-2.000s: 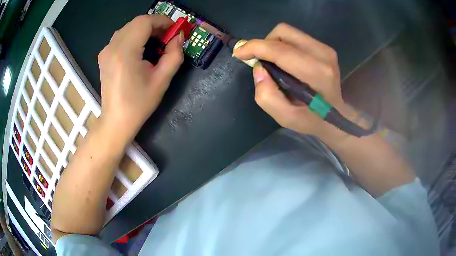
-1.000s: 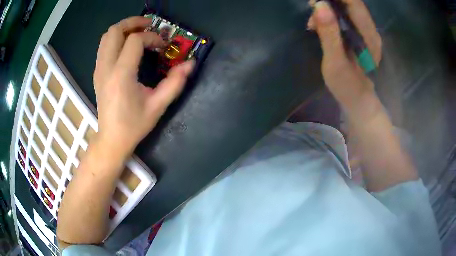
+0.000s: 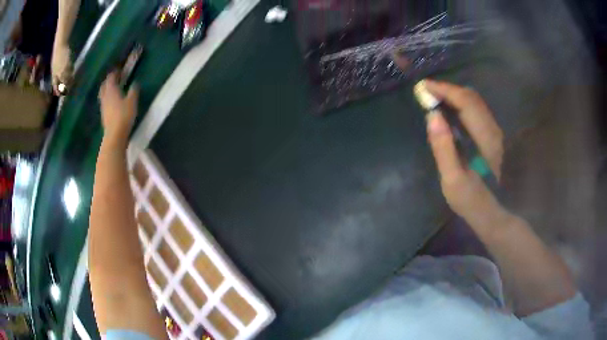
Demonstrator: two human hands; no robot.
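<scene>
My left hand (image 3: 118, 109) reaches over the green conveyor at the upper left. Its thumb and fingers are at the near end of a small dark unit (image 3: 133, 63); blur hides whether they grip it. My right hand (image 3: 469, 133) holds the soldering iron by its cream collar (image 3: 424, 94), with the green band showing behind the fingers. The dark tip points up and left over the speckled solder pad (image 3: 373, 66), where thin silvery strands lie.
The white grid tray (image 3: 206, 236) lies on the dark mat (image 3: 266, 133) at lower left, with red parts in its near pockets. Units with red parts (image 3: 192, 23) sit on the conveyor (image 3: 160, 56) beyond its pale edge. Another person's hand (image 3: 61, 70) is at the far left. A small white object (image 3: 275, 14) is at the top.
My left hand has left the work spot on the mat and moved over the conveyor; the board is gone from the mat. The view has shifted, bringing in the pad and conveyor. My right hand still holds the iron.
</scene>
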